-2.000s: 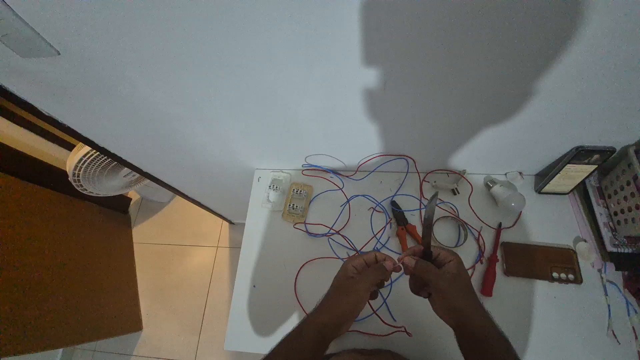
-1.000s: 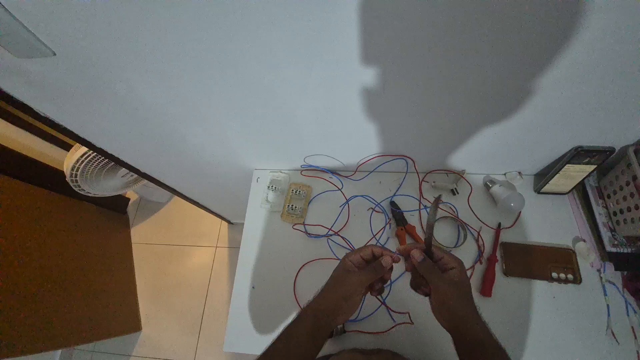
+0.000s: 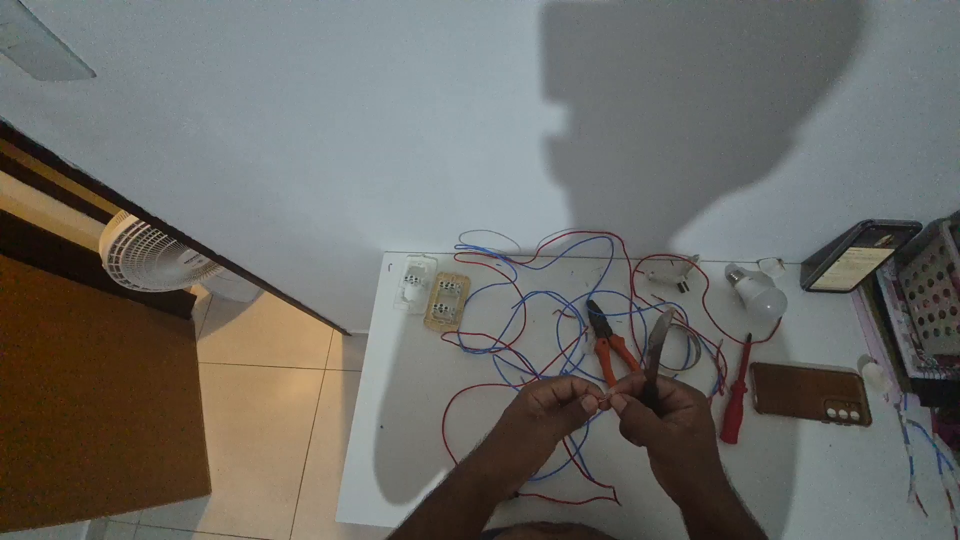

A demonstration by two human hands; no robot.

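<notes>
My left hand pinches the end of a red electrical wire between thumb and forefinger. Touching it at the fingertips, my right hand pinches the same wire end and also holds a knife, its blade pointing up and away from me. Combination pliers with orange handles lie just beyond my fingers. Red wire and blue wire spread in loose loops around and under my hands. A red screwdriver lies right of my right hand. The wire tip is partly hidden by my fingers.
Beyond the loops are two socket modules, a white plug, a roll of tape and a light bulb. A brown-cased phone lies right; another phone stands against a perforated basket. The wall borders the white table.
The knife has tilted slightly to the right in my right hand. Both hands stay close together at the wire, with small finger movements.
</notes>
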